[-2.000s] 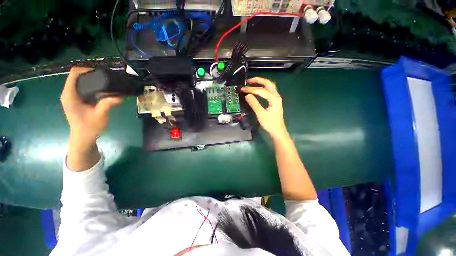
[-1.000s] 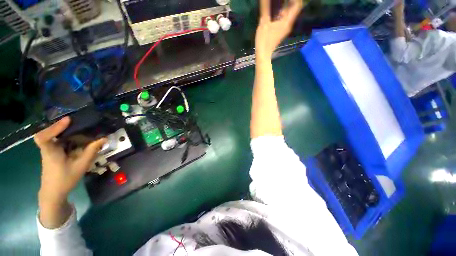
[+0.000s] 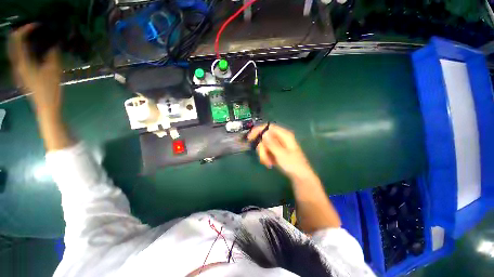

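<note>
The test fixture (image 3: 216, 142) is a flat black base with a white socket block (image 3: 181, 108), small green boards (image 3: 219, 108) and a lit red switch (image 3: 179, 146). A black block (image 3: 157, 81) sits behind the socket. My right hand (image 3: 279, 149) is at the fixture's front right corner, its fingertips closed on a thin black cord (image 3: 261, 132). My left hand (image 3: 40, 70) is raised at the far left, past the bench's back edge, and blurred. Something dark shows between its fingers, but I cannot tell whether it is held or background.
Green-topped buttons (image 3: 222, 65) stand behind the boards. A red lead (image 3: 226, 28) and tangled blue wire (image 3: 157, 27) are at the instrument shelf. A blue tray (image 3: 436, 135) with white lining is at the right. A lower blue bin (image 3: 374, 232) holds black items.
My view has swung back left. My right hand has come back from beyond the bench to the fixture and now grips a cord. My left hand has left the socket and moved up and left.
</note>
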